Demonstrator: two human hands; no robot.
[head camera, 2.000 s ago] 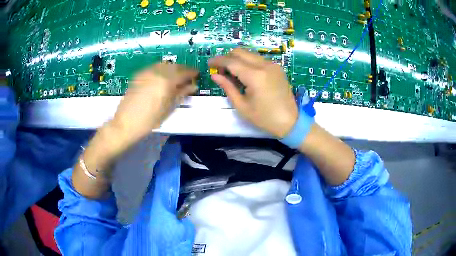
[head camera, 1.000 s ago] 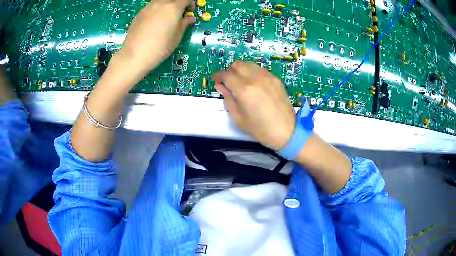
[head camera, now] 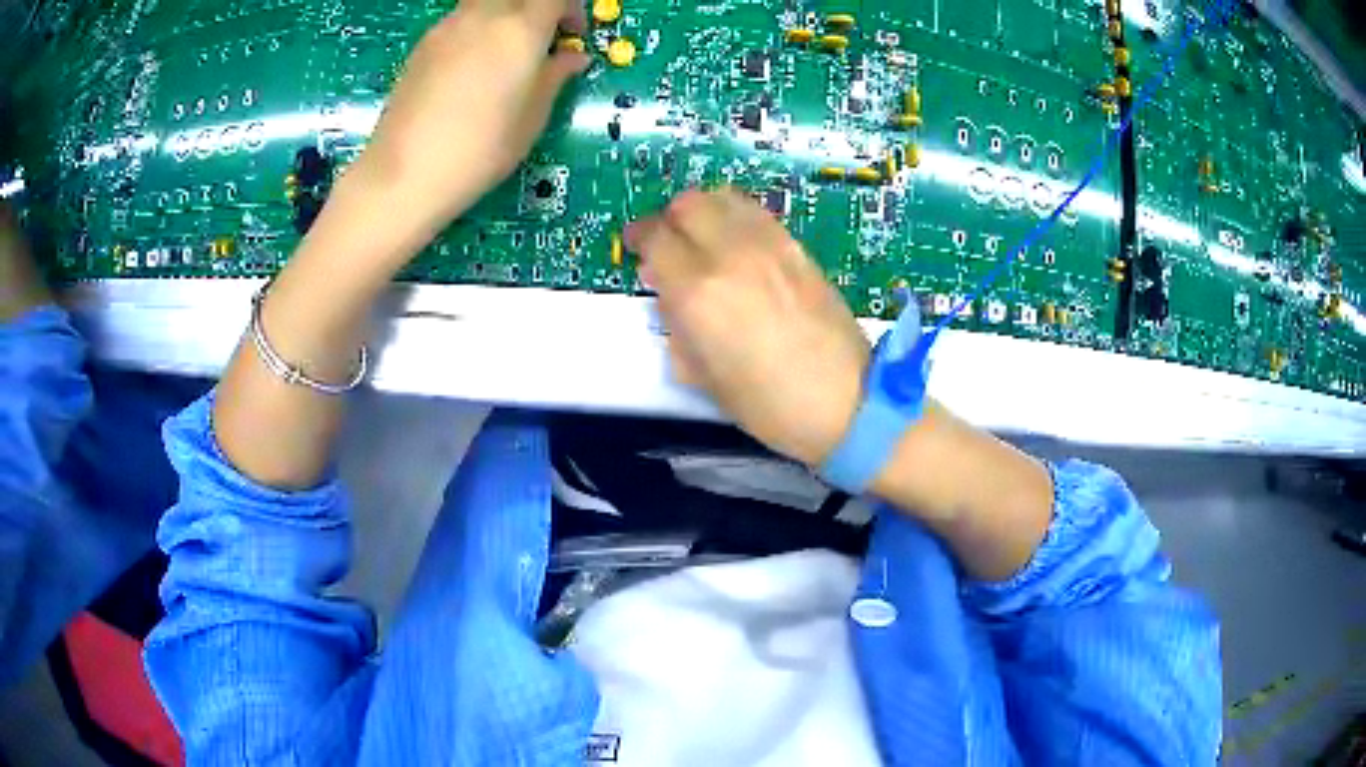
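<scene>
A large green printed circuit board [head camera: 1019, 105] spans the view. My left hand [head camera: 472, 113] reaches over it at the top, cut off by the upper edge, its fingertips beside yellow disc components [head camera: 620, 53]. Whether it holds anything cannot be told. My right hand [head camera: 757, 322] is low over the board's near edge, fingers bent together, its fingertips beside a small upright yellow component [head camera: 616, 250]. Its palm side is hidden, so a held part cannot be told. A light blue wrist strap [head camera: 879, 412] is on my right wrist.
A white bench edge [head camera: 510, 348] runs along the board's near side. A blue ground cord [head camera: 1056, 210] crosses the board from the strap. A tall thin black part [head camera: 1128, 195] stands at the right. Another person's blue sleeve [head camera: 45, 390] is at the left edge.
My left hand has moved up and away from the near edge to the yellow discs. A small yellow component now shows by my right fingertips. The board appears slightly lower and shifted right.
</scene>
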